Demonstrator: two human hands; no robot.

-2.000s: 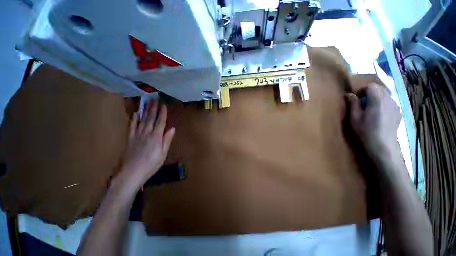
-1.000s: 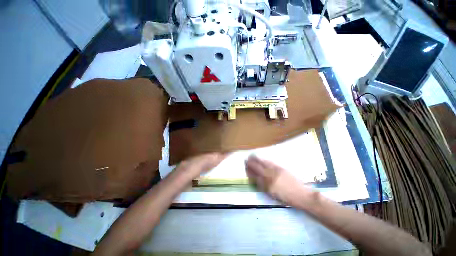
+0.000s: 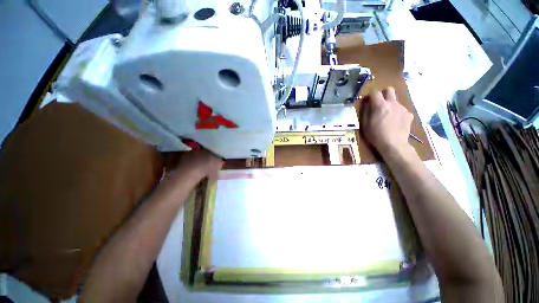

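The brown bag panel (image 3: 387,62) lies under the white sewing machine head (image 3: 195,77) and the yellow-gold clamp frame (image 3: 316,139). My right hand (image 3: 387,121) is curled on the panel just right of the clamp. A thin pointed tool (image 3: 416,138) sticks out beside its palm; the rest of it is hidden. My left hand (image 3: 204,163) is at the panel's left part, below the machine head; its fingers are mostly hidden, so its grip cannot be told. The white template plate (image 3: 301,219) with yellow tape borders is uncovered in front of the clamp.
A big pile of brown panels (image 3: 71,189) is at the left, partly behind my left forearm. A bundle of thin brown straps (image 3: 511,189) hangs at the right. A control screen (image 3: 517,83) stands at the upper right, with a cable below it.
The panel has moved back under the head, uncovering the template. Both hands have gone from the front to the sides of the clamp. The camera view is closer to the machine.
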